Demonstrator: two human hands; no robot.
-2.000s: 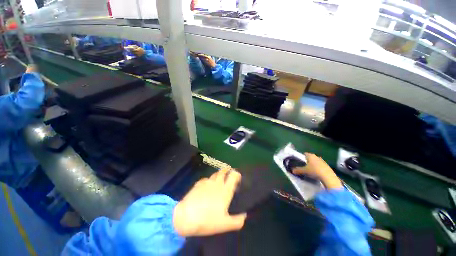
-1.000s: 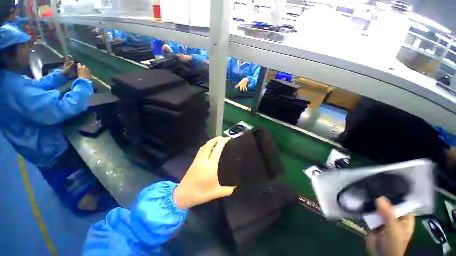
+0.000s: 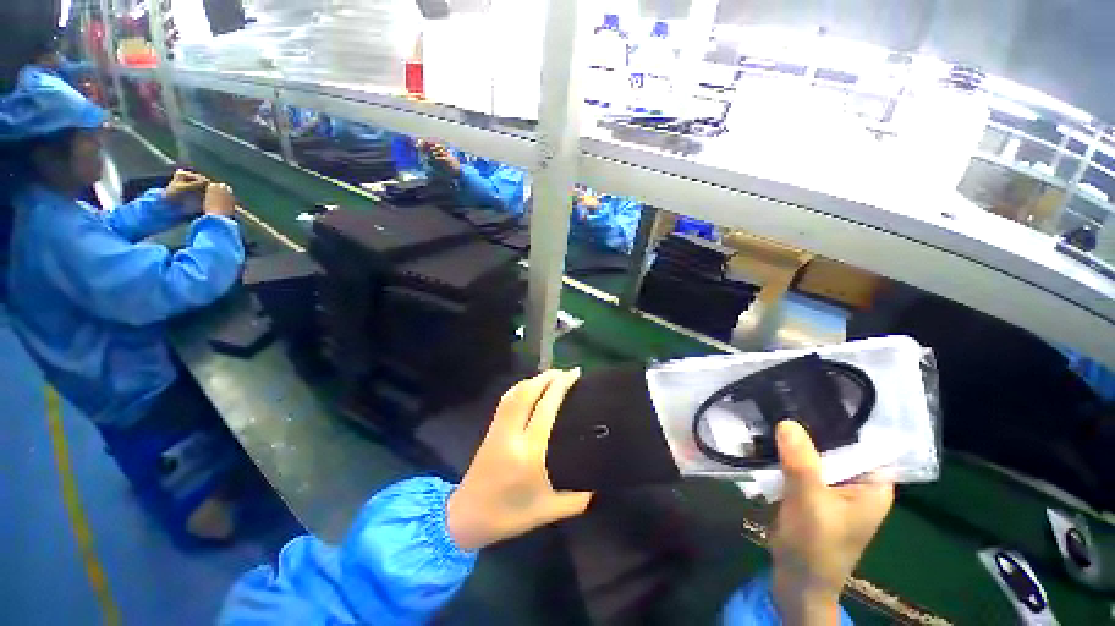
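Note:
My left hand (image 3: 520,471) holds a black sleeve (image 3: 609,430) with a small pale mark on its face, gripped at its left end. My right hand (image 3: 819,526) holds a clear bag (image 3: 907,410) with a coiled black cable (image 3: 871,394) in it, thumb on top, fingers beneath. The bag's left end meets the sleeve's right end; whether it is inside the sleeve or only against it I cannot tell. More black sleeves (image 3: 630,550) lie below my hands, partly hidden.
A tall stack of black sleeves (image 3: 422,300) stands left of a whitish post (image 3: 553,208). More bagged cables (image 3: 1021,585) lie on the green belt (image 3: 972,508) at right. A worker in blue (image 3: 110,275) is at the left. A dark pile (image 3: 1015,379) is beyond the belt.
My right hand took the bagged cable from the belt, lifted it, then moved it left against the sleeve. My left hand raised the sleeve and turned it face-on. The view has shifted.

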